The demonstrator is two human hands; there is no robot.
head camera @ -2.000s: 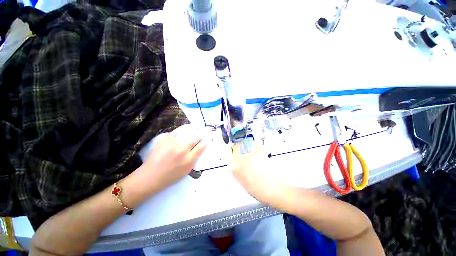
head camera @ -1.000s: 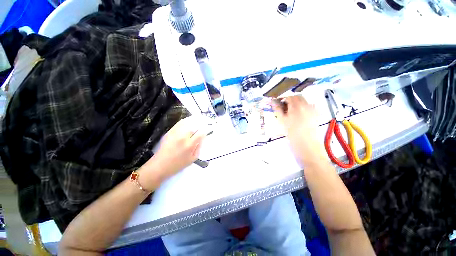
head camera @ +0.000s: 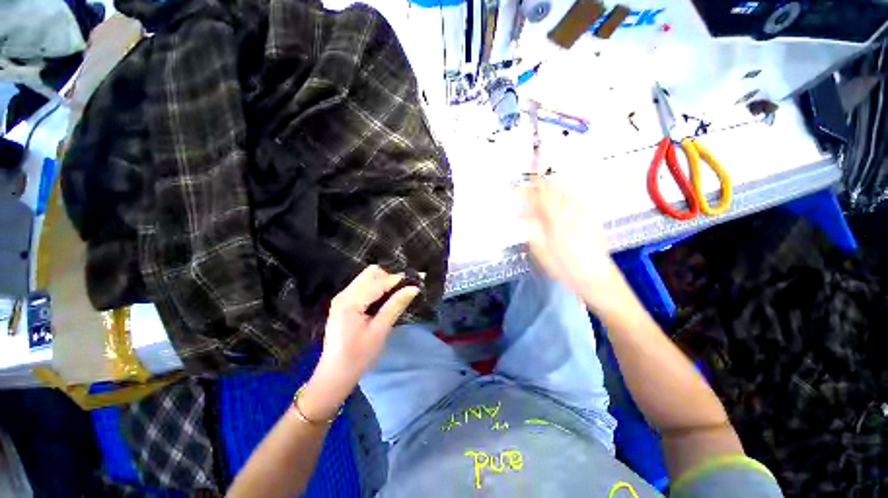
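A dark plaid garment (head camera: 292, 146) with thin cream check lines is heaped left of the needle, its lower part hanging over the table's front edge. My left hand (head camera: 365, 316) pinches a small edge of it between thumb and fingers. My right hand (head camera: 555, 229) is blurred, over the table's front edge; its fingertips are near a slim pinkish stick, and whether it holds anything cannot be told. The presser foot area (head camera: 503, 100) shows no cloth under it. Scissors (head camera: 689, 180) with red and yellow handles lie to the right.
The white sewing machine base (head camera: 623, 126) and its ruler-marked front edge (head camera: 633, 231) lie ahead. A slim purple-blue tool (head camera: 562, 121) lies beside the presser foot. Cardboard with yellow tape (head camera: 83, 331) is at the left. Dark plaid pieces (head camera: 808, 360) are piled at lower right.
The garment has moved right and towards me, over the table's front edge, with my left hand at it. My right hand has moved back from the needle area. The view has tilted down.
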